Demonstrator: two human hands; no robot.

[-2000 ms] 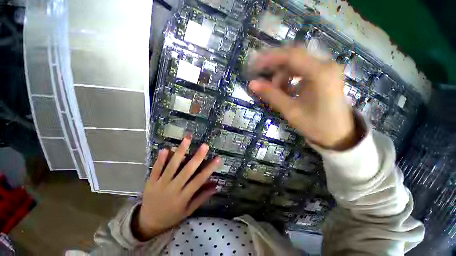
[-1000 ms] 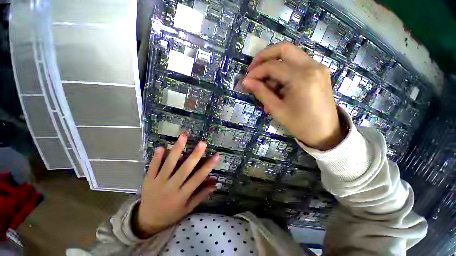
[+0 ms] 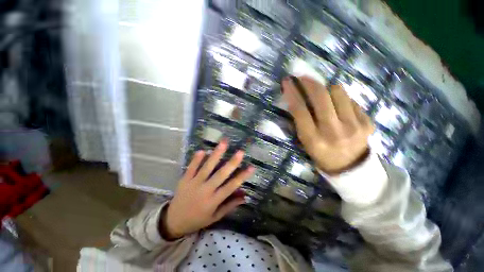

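Note:
The clear blister tray lies flat in front of me, with a dark circuit board in each pocket. Pale squares show on the boards; the picture is blurred. My left hand rests palm down with spread fingers on the tray's near left part and holds nothing. My right hand is over the tray's middle, back up, with its fingertips down at a board beside a bright square. Its fingers hide what lies under them, and I cannot tell if they hold a pad.
Pad sheets with large grey rectangles and white borders lie fanned at the tray's left edge. A worn pale edge and a green surface lie beyond the tray. Red items are at the lower left. Dark, blurred stacked trays are at the right.
The whole view has shifted, so tray and sheets sit further right. My right hand has gone from a thumb-and-finger pinch to lying flatter with its fingers forward. My left hand stays on the tray.

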